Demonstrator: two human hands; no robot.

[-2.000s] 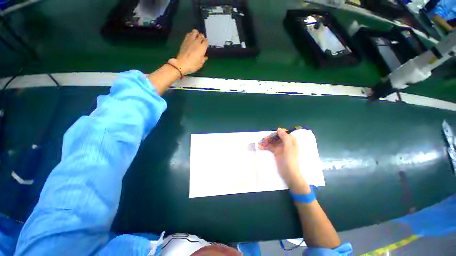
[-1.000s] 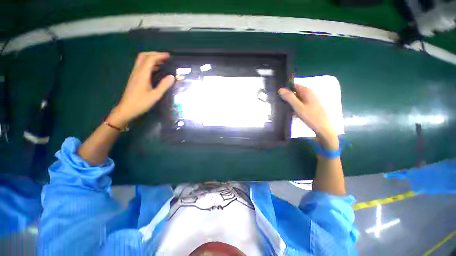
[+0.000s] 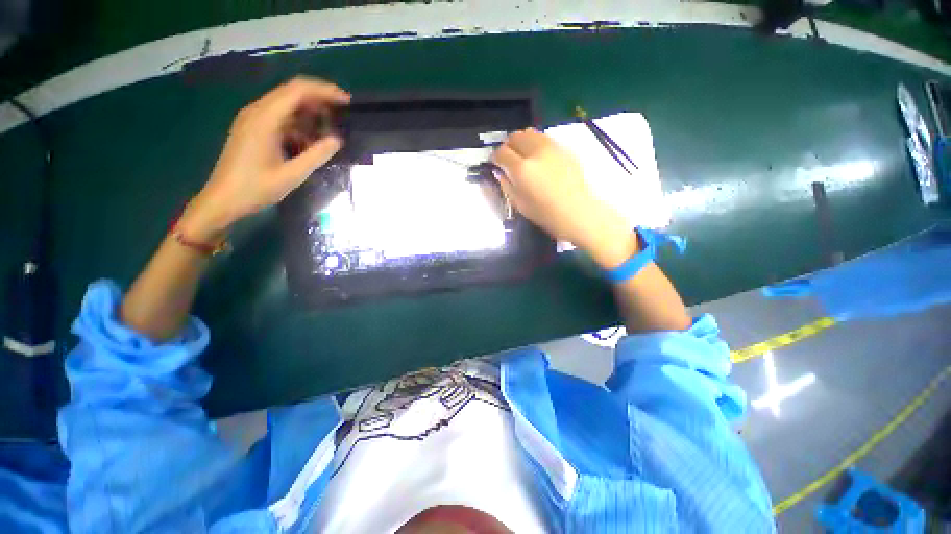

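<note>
The black tray (image 3: pixel 417 286) lies on the green bench mat in front of me, with the opened tablet unit (image 3: pixel 422 209) inside it, its middle glaring white. My left hand (image 3: pixel 273 146) is at the tray's upper left corner, thumb and fingers apart, slightly blurred. My right hand (image 3: pixel 547 188) is over the unit's right end, its fingers bent down at the upper right; whether it holds something small is hidden. The white sheet (image 3: pixel 626 156) lies to the right, partly under the tray. Dark tweezers (image 3: pixel 610 142) lie on the sheet.
A white edge rail (image 3: pixel 344 40) curves along the far side of the mat (image 3: pixel 730 104). Silvery, plastic-looking items (image 3: pixel 916 144) lie at the far right. A dark cable and tool-like item (image 3: pixel 28 308) is at the far left. A blue stool (image 3: pixel 871 506) stands on the floor, lower right.
The tray came from the far line onto the mat, then shifted slightly left. My right hand moved from the tray's right edge onto the unit. The tweezers now show on the sheet.
</note>
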